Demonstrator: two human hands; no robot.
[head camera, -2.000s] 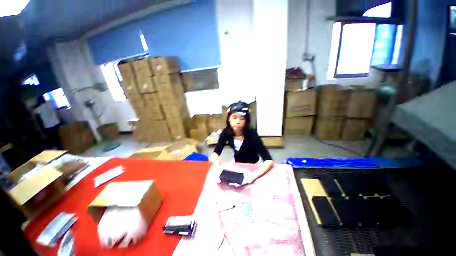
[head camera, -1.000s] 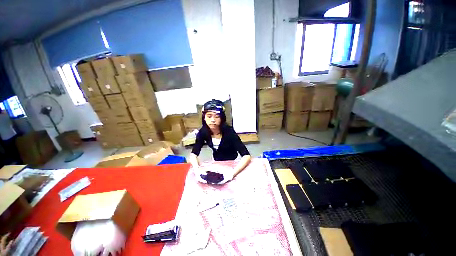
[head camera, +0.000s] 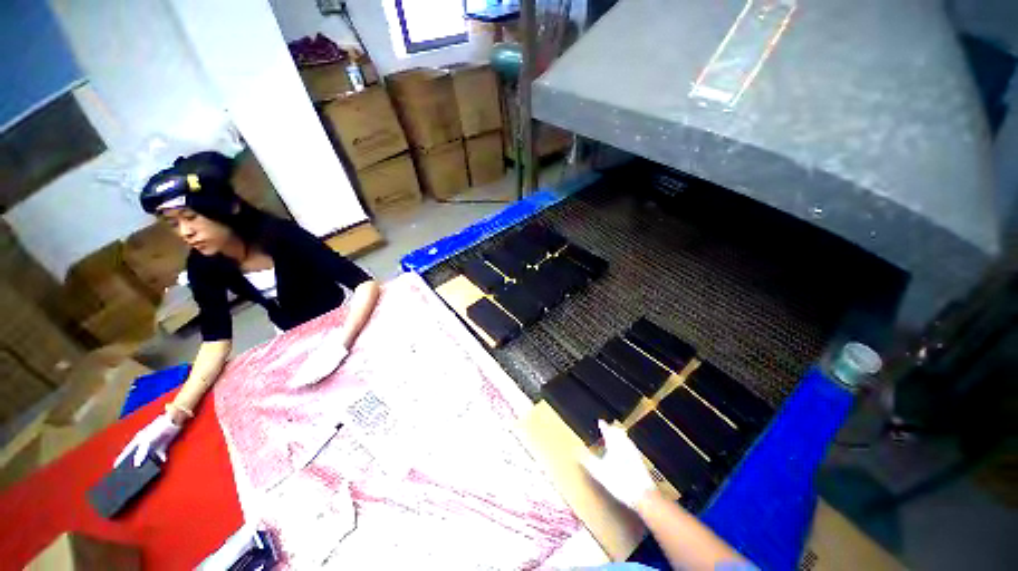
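Note:
My right hand (head camera: 620,466), in a white glove, is at the near edge of a tan cardboard sheet (head camera: 553,426). The hand is blurred, so I cannot tell whether it grips the sheet. Rows of matte black cases (head camera: 608,385) lie on this sheet, on the mesh belt (head camera: 714,296). A second cardboard sheet (head camera: 460,294) with black cases (head camera: 536,292) lies further back on the belt. My left hand is not in view.
Across the table, a person's gloved hand (head camera: 143,444) is on a black case (head camera: 125,486) on the red tablecloth (head camera: 201,463). Pink-and-white covering (head camera: 447,413) lies beside the belt. Blue wrapping (head camera: 781,468) covers the belt frame. A grey hood (head camera: 770,123) overhangs it.
The view has swung right and closer to the belt. My gloved hand has come into view at the near cardboard sheet. The other person has moved a black case onto the red cloth.

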